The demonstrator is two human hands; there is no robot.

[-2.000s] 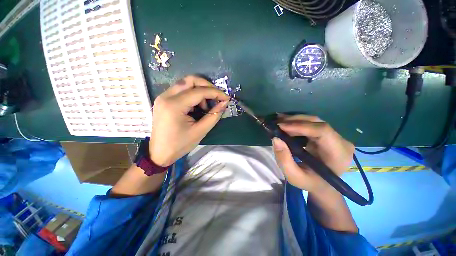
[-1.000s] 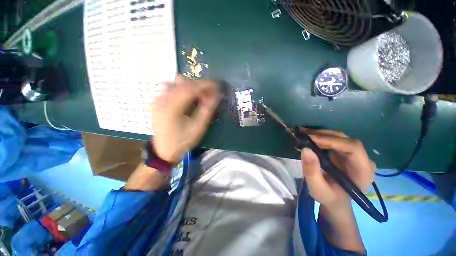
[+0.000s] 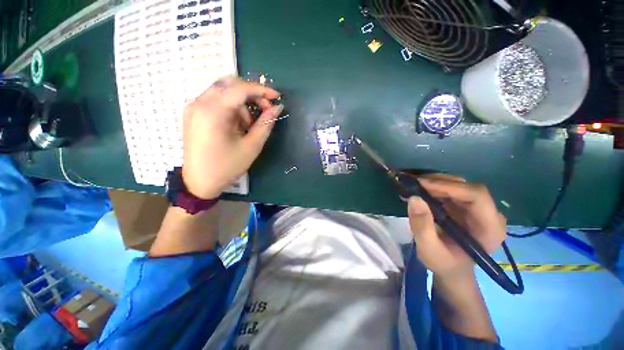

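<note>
A small silver-white circuit board (image 3: 333, 149) lies flat on the green mat in front of me. My right hand (image 3: 455, 222) holds the black soldering iron (image 3: 445, 220) like a pen, its tip just right of the board and pointing at it. My left hand (image 3: 229, 137) is left of the board, beside the white component sheet, with thumb and forefinger pinched around a thin silvery strand (image 3: 279, 118). The strand looks like wire. The small gold parts (image 3: 263, 81) are mostly hidden behind my left fingers.
The white component sheet (image 3: 150, 89) lies at left. A round dial (image 3: 441, 113) sits right of the board, near a white cup (image 3: 479, 92) of silvery bits. A fan grille (image 3: 431, 27) stands at the back. A green-white ring (image 3: 37, 66) is far left. The iron's cable hangs at right.
My left hand has moved away from the board to the left, onto the sheet's edge. The iron tip has drawn a little right of the board and stays near it. The view has also shifted.
</note>
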